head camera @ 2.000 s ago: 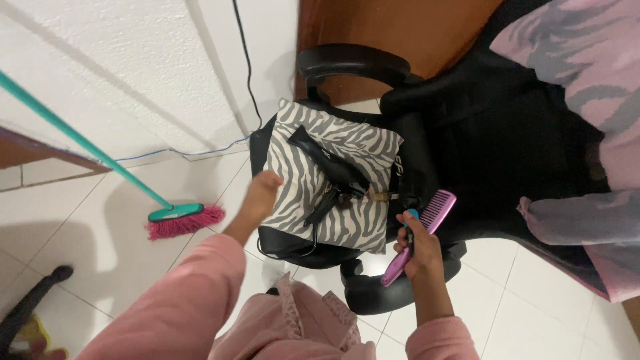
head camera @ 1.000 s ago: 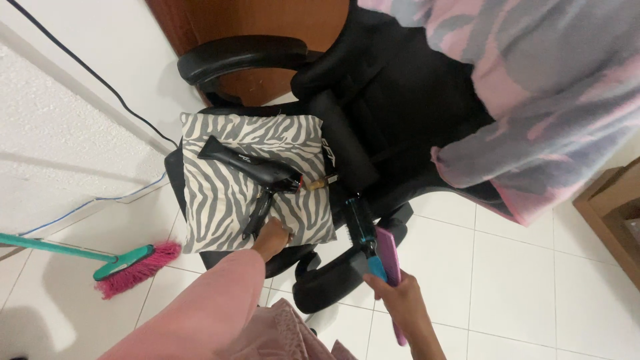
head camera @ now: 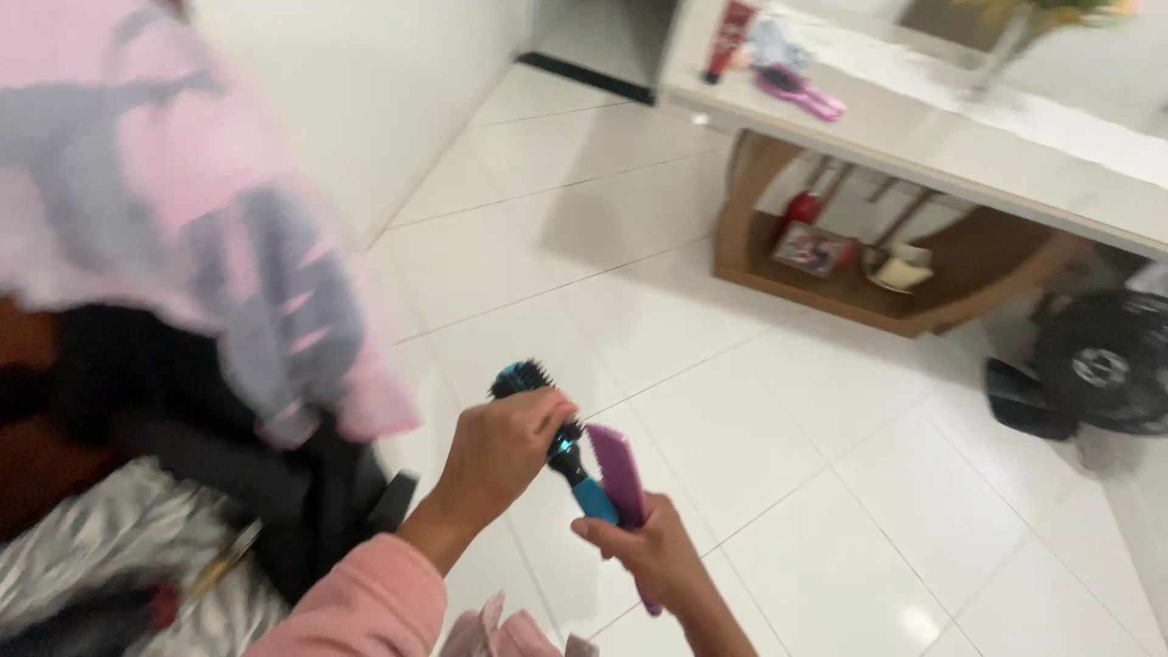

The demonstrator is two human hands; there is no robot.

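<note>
My right hand (head camera: 652, 552) grips the blue handle of a round hairbrush (head camera: 598, 500) together with a purple comb (head camera: 618, 465). The comb lies beside the brush handle, teeth toward the brush. My left hand (head camera: 505, 447) is closed around the brush's bristled barrel, whose tip sticks out beyond the fingers. At the lower left, blurred, a black hair dryer (head camera: 82, 620) rests on a zebra-print cushion (head camera: 87, 520) on the black chair.
A pink and grey cloth (head camera: 228, 228) hangs over the black chair at left. At upper right, a white-topped console table (head camera: 912, 137) holds a pink hairbrush (head camera: 798, 91) and a red tube (head camera: 730, 41). A black fan (head camera: 1100, 365) stands at far right on the tiled floor.
The view has swung right, from the chair toward the console table. My left hand has left the cushion area and now holds the round brush's barrel. My right hand still holds brush and comb.
</note>
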